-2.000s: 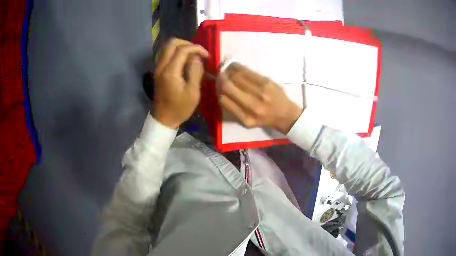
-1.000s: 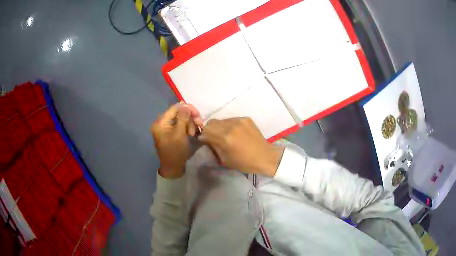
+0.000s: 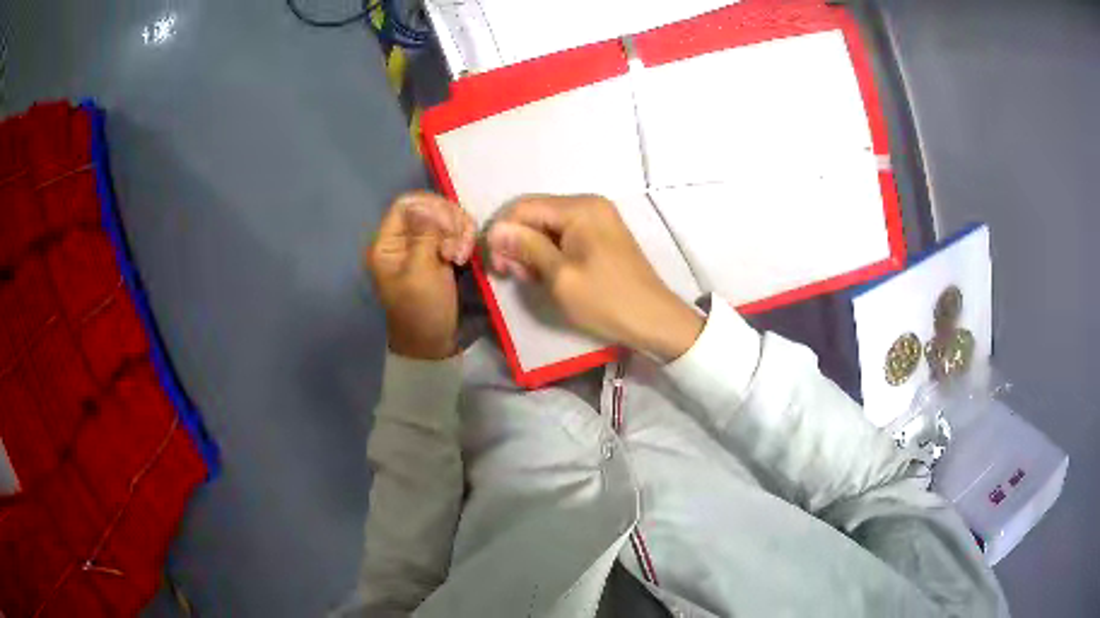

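Observation:
A stack of red sheets [image 3: 531, 82] with a white cover board [image 3: 760, 133] on top lies in front of me. A thin tying cord [image 3: 643, 127] crosses the board both ways. My left hand [image 3: 419, 260] is at the stack's left edge, fingers curled with the fingertips pinched together. My right hand [image 3: 579, 260] is over the board's left part, closed, thumb against the curled fingers. The hands are close together at the left edge. Any cord end between the fingers is too small and blurred to tell.
Red bundles tied with cord [image 3: 72, 326] lie low at the left, with a blue edge. A side board with round brass-coloured parts [image 3: 902, 359] and a white box [image 3: 1007, 477] are at the right. A white-topped table [image 3: 543, 30] and dark cables [image 3: 392, 22] are at the top.
The view has shifted and turned. Both hands, together below the board's left corner a second ago, are now higher along the stack's left edge and slightly apart, the right one over the board.

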